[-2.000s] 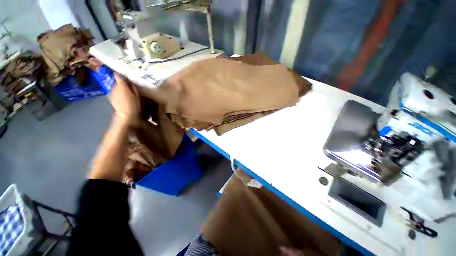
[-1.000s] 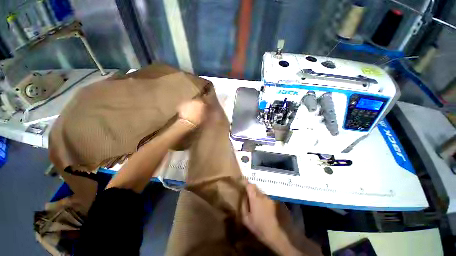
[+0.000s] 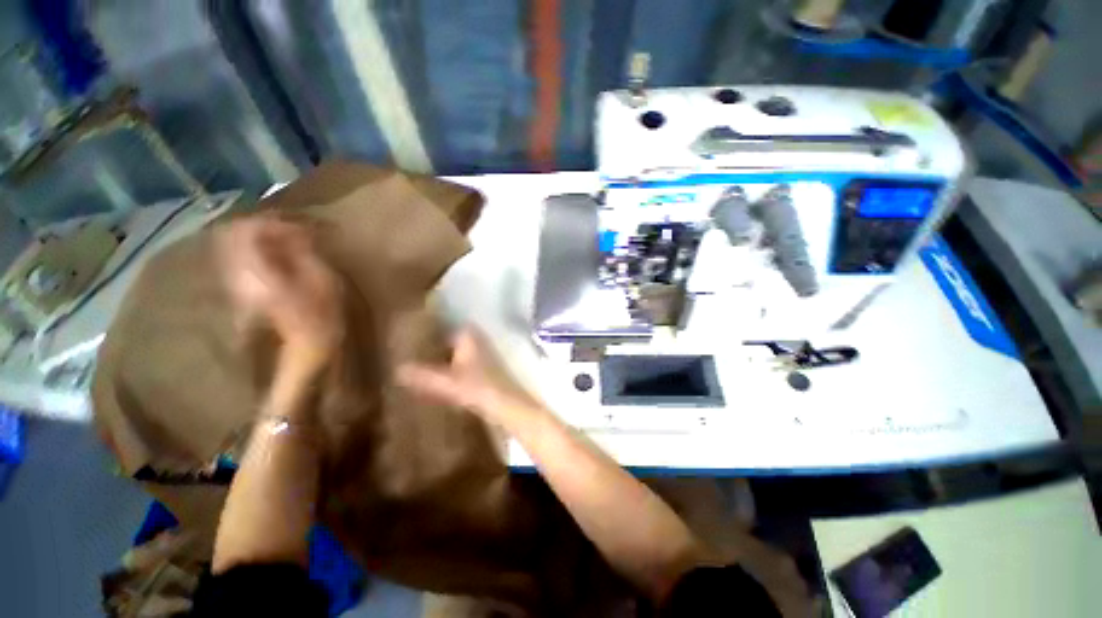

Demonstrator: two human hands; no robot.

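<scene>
A large brown ribbed garment panel (image 3: 423,483) lies over the left part of the table and hangs over its front edge toward my lap. It overlaps the stack of cut panels (image 3: 169,350) at the left. My left hand (image 3: 284,284) is blurred above the brown cloth, and I cannot tell if it grips any. My right hand (image 3: 465,380) rests on or just above the panel, fingers spread toward the left. The white overlock machine (image 3: 773,157) stands to the right, with no cloth at its needle area (image 3: 659,260).
Black thread snips (image 3: 804,354) lie right of the dark table opening (image 3: 661,380). A phone (image 3: 886,571) lies on a cream side table (image 3: 1015,543) at lower right. A blue bin (image 3: 332,567) with crumpled brown pieces (image 3: 157,573) is at lower left. Another machine (image 3: 73,272) stands far left.
My left hand has moved left over the stack. My right hand has moved up and left from the cloth at the table's front edge, its fingers now apart. The panel is spread further left.
</scene>
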